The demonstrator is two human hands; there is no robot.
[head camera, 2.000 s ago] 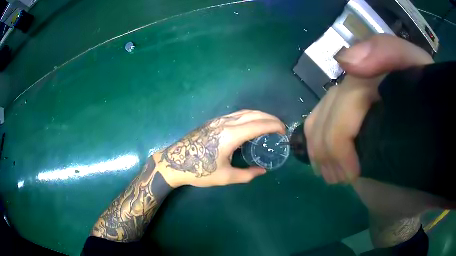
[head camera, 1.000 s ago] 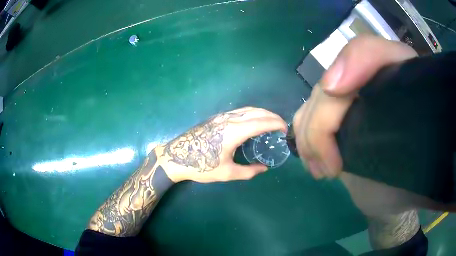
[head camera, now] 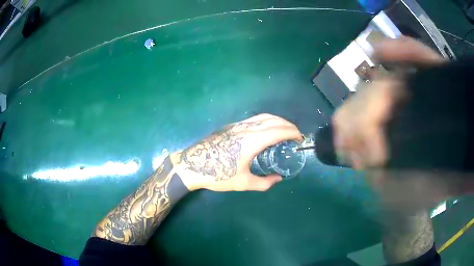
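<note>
My left hand [head camera: 234,156], tattooed, holds a clear round plastic cup [head camera: 287,158] between thumb and fingers, just right of the view's middle on the green bench. Small silvery specks show inside the cup. My right hand [head camera: 364,124], blurred, grips a thick black electric screwdriver [head camera: 431,117]. Its dark nose and thin bit point left at the cup's right rim. Whether the bit touches the cup cannot be told. The screwdriver covers much of the right side.
A grey-white screw feeder [head camera: 343,67] stands at the upper right, partly behind my right hand. A small silvery loose piece [head camera: 149,43] lies at the upper left of the green bench [head camera: 130,109]. A dark object [head camera: 31,21] is at the far left corner.
Compared with one second ago, my right hand and the screwdriver have moved right, showing more of the nose and bit. My left hand still holds the cup.
</note>
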